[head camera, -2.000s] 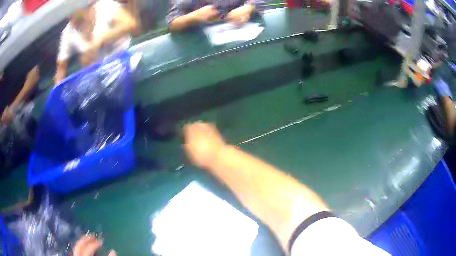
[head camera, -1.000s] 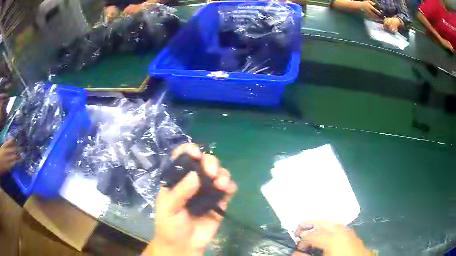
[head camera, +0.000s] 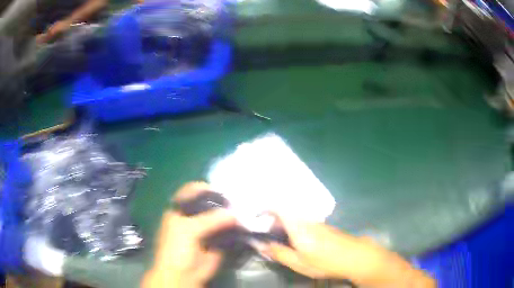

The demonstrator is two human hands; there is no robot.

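The view is blurred. My left hand (head camera: pixel 189 239) is closed around a black power adapter (head camera: pixel 200 203) at the lower centre. My right hand (head camera: pixel 298 244) is just right of it, at the near edge of the white stack, with its fingers around a dark piece that looks like the adapter's cable (head camera: pixel 276 233). The two hands are close together. The bright white stack (head camera: pixel 276 180) lies on the green table beyond them, its near edge partly hidden by my hands. Whether a bag is in my fingers is too blurred to tell.
A heap of bagged adapters (head camera: pixel 84 197) lies at the left. A blue crate (head camera: pixel 152 98) with bagged goods stands behind it, and another blue crate (head camera: pixel 10 202) is at the left edge. A blue bin (head camera: pixel 479 247) is at the lower right. A person's arm (head camera: pixel 73 19) shows at top left.
The view has swung right, so crates and heap sit further left. My hands have come together at the white stack; my left hand still holds the adapter.
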